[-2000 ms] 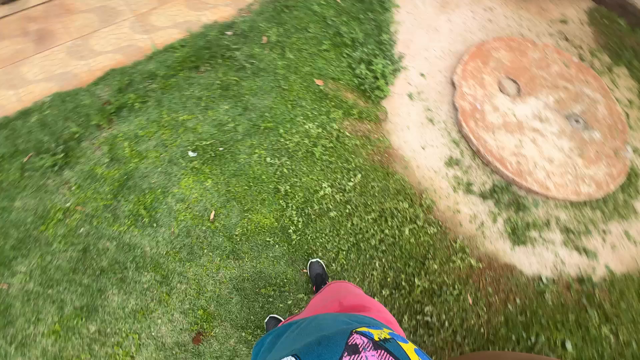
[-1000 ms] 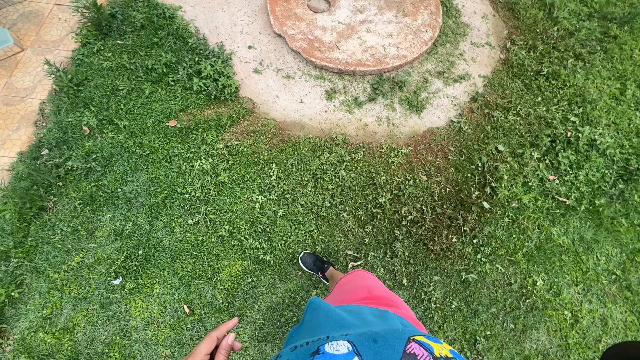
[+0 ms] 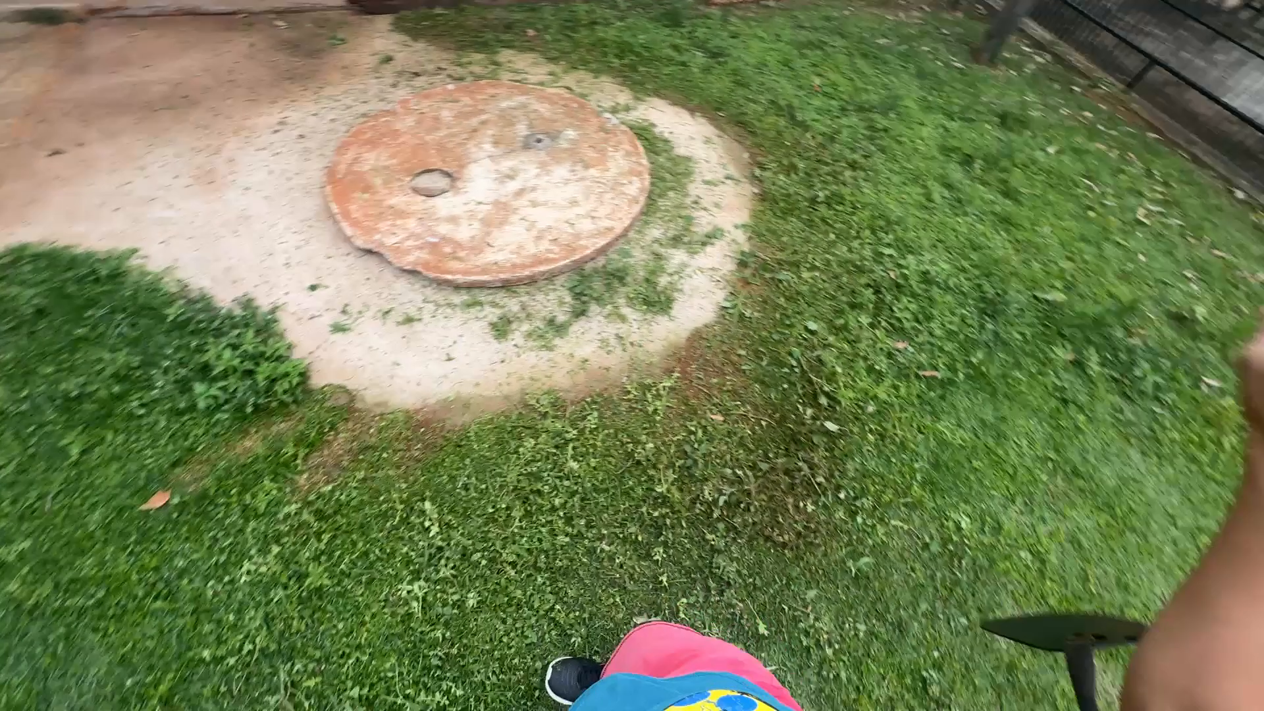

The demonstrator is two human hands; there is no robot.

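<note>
At the right edge my bare right arm reaches upward, blurred and close to the camera. What seems to be part of my right hand is cut off by the frame, so its fingers and anything in them are hidden. Beside the forearm, at the lower right, a dark, flat, pointed tool part sits on a black shaft; whether I hold it cannot be seen. My left hand is out of view. A black shoe shows on the grass below, beside pink shorts and a blue patterned shirt.
A round, reddish concrete cover with a chipped edge lies on pale paving ahead. Grass and low weeds surround the paving, with cut clippings along its near edge. A dark railing and a post stand at the upper right.
My left hand, seen at the bottom one second ago, is out of view. My right arm and the dark tool part have come into view at the right. The view has shifted.
</note>
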